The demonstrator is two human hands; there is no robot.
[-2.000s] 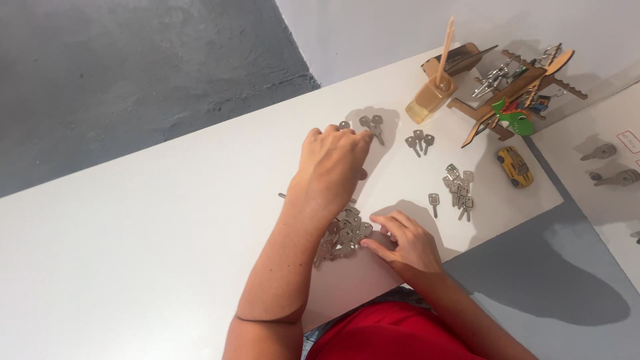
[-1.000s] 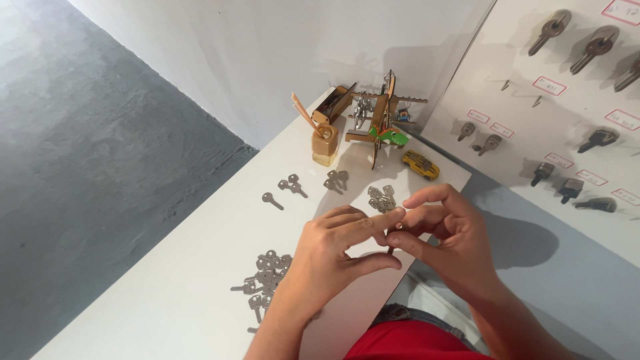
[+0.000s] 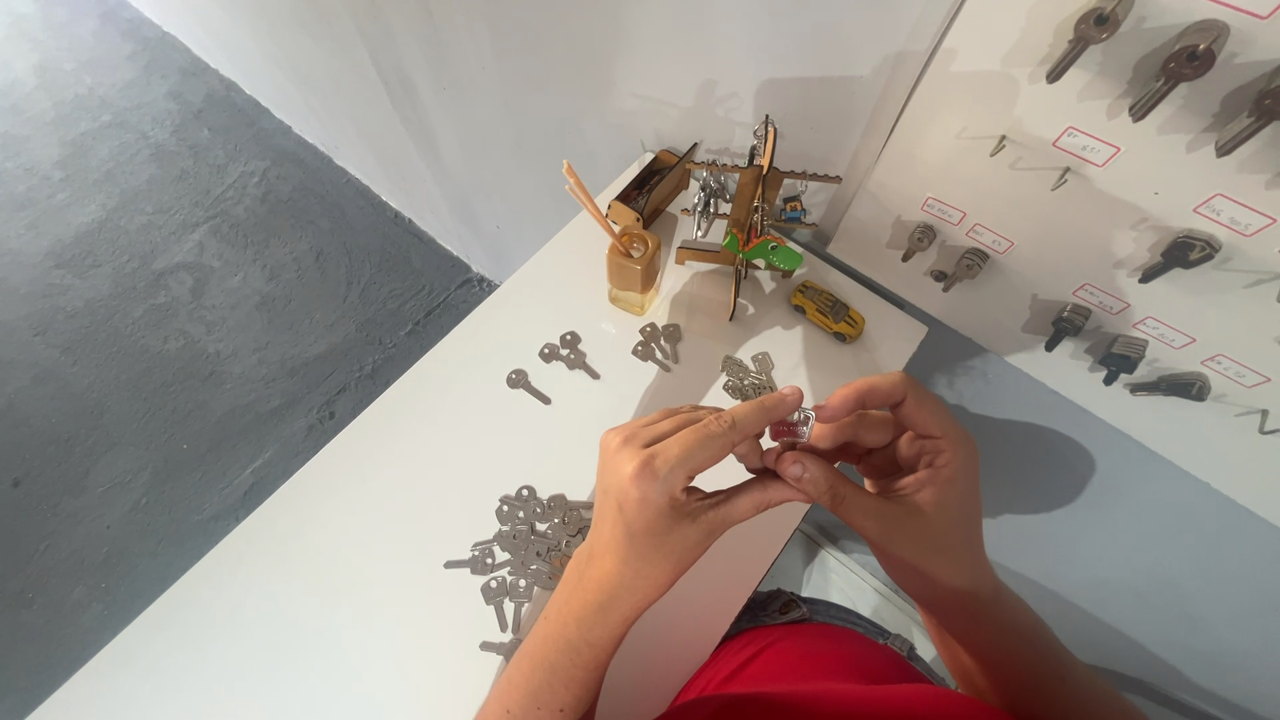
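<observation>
Between the fingertips of my left hand (image 3: 675,470) and my right hand (image 3: 890,480) is a metal key (image 3: 792,427), its squarish head showing; its lower part is hidden by the fingers. Both hands are over the right part of the white table (image 3: 330,500). Left of my left forearm lies a heap of key blanks (image 3: 535,535). Farther back are a single key (image 3: 527,386), a small group of keys (image 3: 570,354) and another group (image 3: 657,345). More keys (image 3: 745,375) lie just beyond my fingertips, partly covered.
At the table's back stand a reed diffuser bottle (image 3: 633,270), a wooden box (image 3: 650,188) and a wooden keychain stand (image 3: 752,210). A yellow toy car (image 3: 827,310) is near the right corner. On the right, a white board (image 3: 1000,200) bears hanging keys and written tags.
My left hand has moved from the far keys to my right hand, and a key is now held between them. The view has shifted strongly to the right.
</observation>
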